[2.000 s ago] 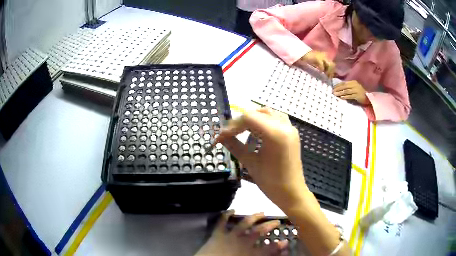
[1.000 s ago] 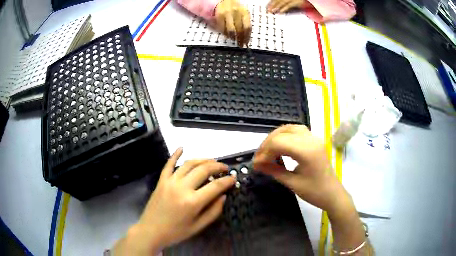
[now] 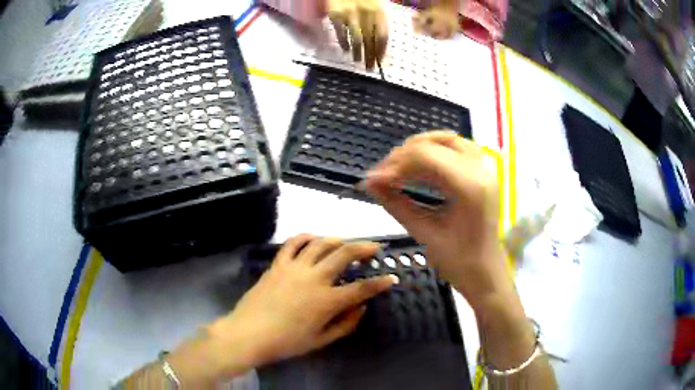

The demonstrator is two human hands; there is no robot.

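The black working tray (image 3: 415, 305) lies nearest me, with several silver dots (image 3: 405, 260) in its far row and dark pockets below. My left hand (image 3: 305, 293) lies flat over the tray's left part, fingers spread, covering some pockets. My right hand (image 3: 446, 202) is raised above the tray's far right edge, thumb and fingertips pinched together; blur hides whether a component is between them. A thick stack of black component trays (image 3: 179, 217) stands at left, its top tray full of silver dots except for darker pockets toward the near edge.
A partly filled black tray (image 3: 343, 145) lies at centre, behind my right hand. Beyond it, a person's hands (image 3: 358, 30) work over a white part board (image 3: 415, 61). A crumpled tissue (image 3: 571, 221) and spare black tray (image 3: 602, 171) lie right; white boards (image 3: 80, 46) far left.
My right hand went from the stacked trays to the working tray, then rose off it. My left hand stays on the working tray. More silver dots show in its far row. The view has turned.
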